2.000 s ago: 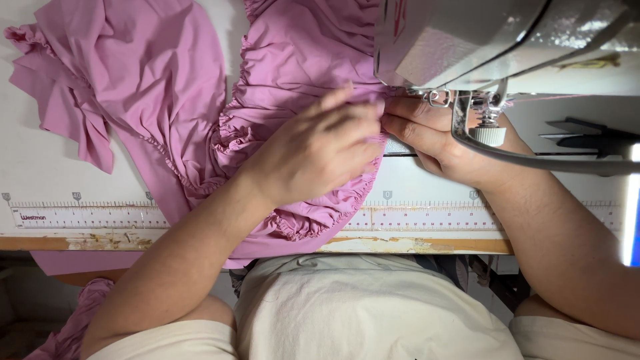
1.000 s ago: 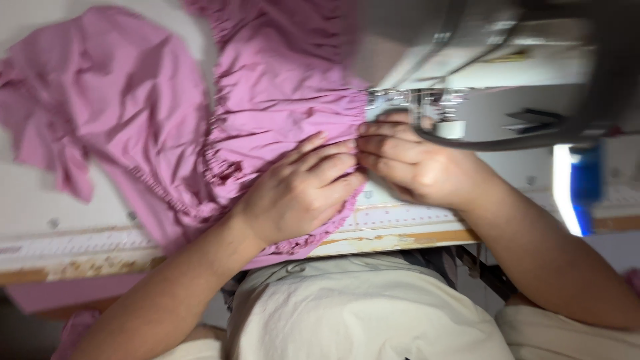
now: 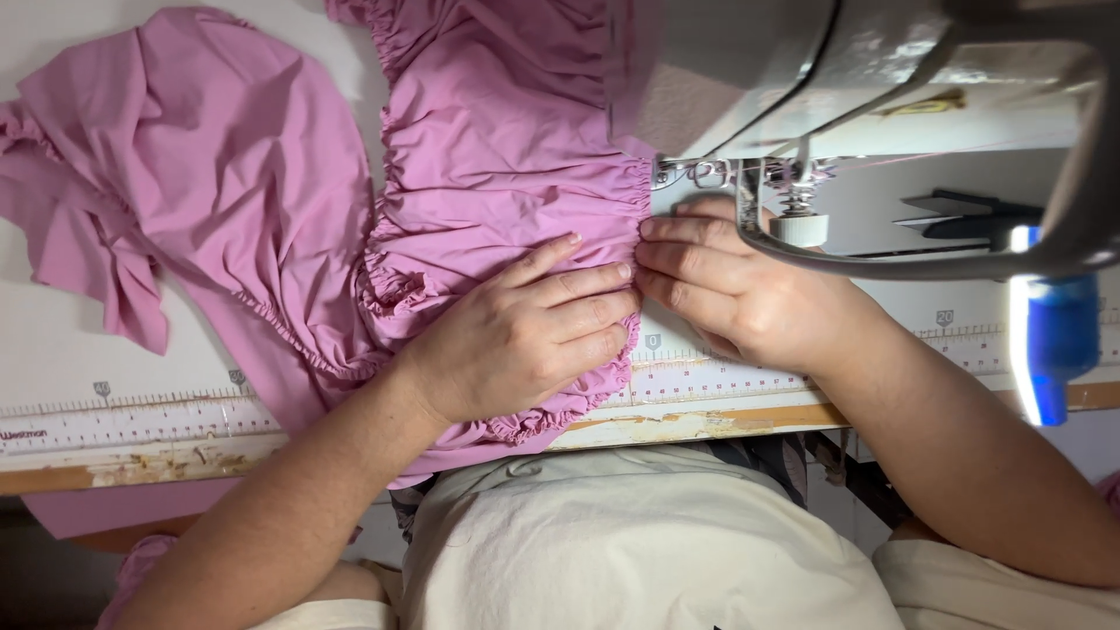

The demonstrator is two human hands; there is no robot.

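Pink gathered fabric (image 3: 490,149) lies across the sewing machine table, its ruffled right edge running up to the presser foot area under the sewing machine head (image 3: 752,79). My left hand (image 3: 534,332) rests flat on the fabric near that edge, fingers spread a little and pointing right. Against the same edge, my right hand (image 3: 735,280) has its fingertips on the gathered border just below the foot; whether it pinches the cloth I cannot tell. The machine's guard and white-knobbed tension spring (image 3: 798,229) partly cover the right hand.
A printed ruler strip (image 3: 157,424) runs along the worn front edge of the table. Black thread snips (image 3: 971,214) lie to the right behind the guard. A blue object (image 3: 1063,341) with a bright light strip stands at the right. More pink fabric hangs below the table at the left.
My left hand was blurred above the fabric two seconds ago and now lies on it, lower relative to the machine. The right hand stays at the fabric's edge.
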